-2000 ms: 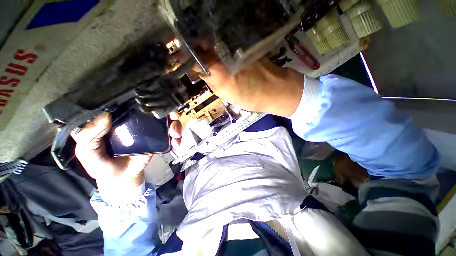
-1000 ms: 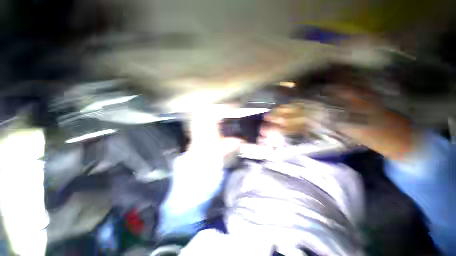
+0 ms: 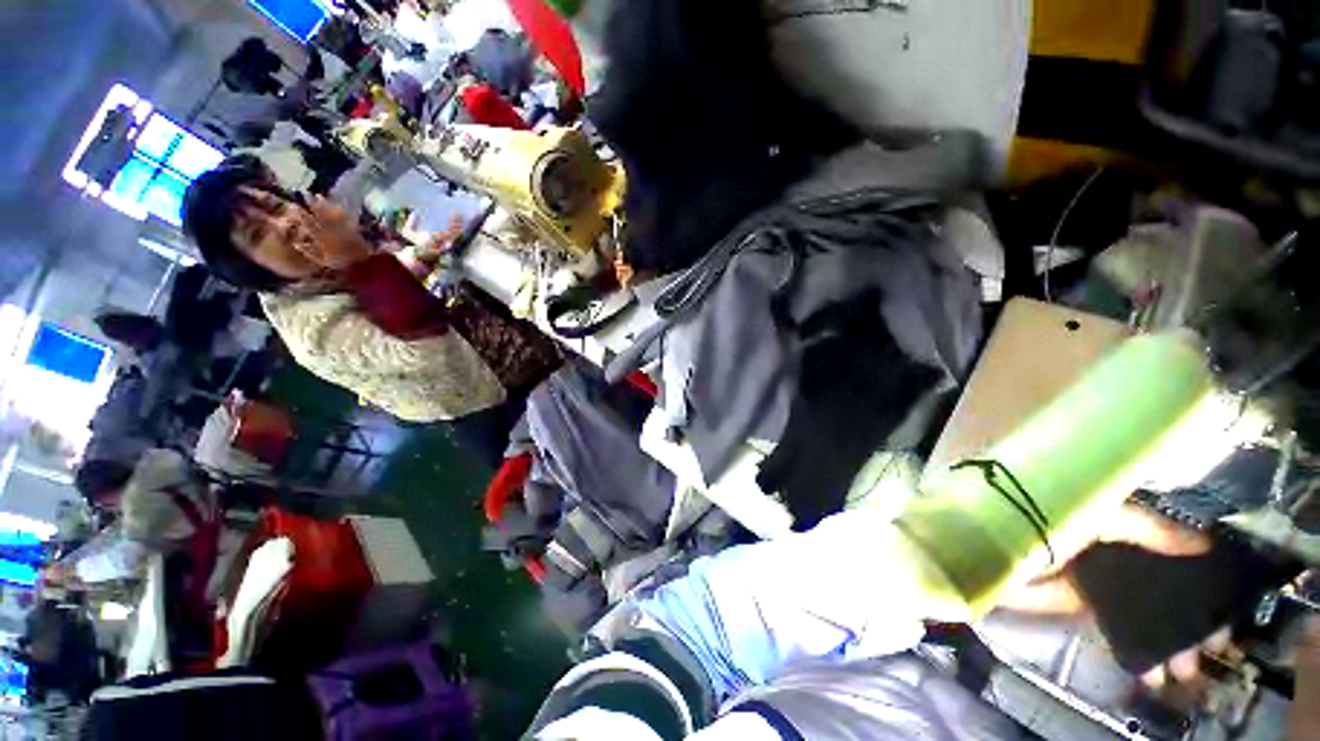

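Note:
My left hand (image 3: 1057,591) shows at the lower right, partly hidden behind a glowing pale green tube. It grips a smartphone (image 3: 1170,591), a flat dark shape with fingers along its upper side and fingertips at its lower edge. My light blue sleeve comes in from the lower left. The tube (image 3: 1064,463) has a dark tie around it and crosses in front of my wrist. Pale metal of the sewing machine bed (image 3: 1064,702) shows below the hand. My right hand is not in view.
Grey and black garment pieces (image 3: 883,311) are piled beside the machine. A person (image 3: 384,326) sits at a cream-yellow sewing machine (image 3: 543,181) at the upper left. A red bin (image 3: 311,579) and a purple crate (image 3: 394,695) stand on the green floor.
The view has swung left from the machine head to the workshop. My left hand now shows at the lower right, still holding the phone. My right hand has left the picture.

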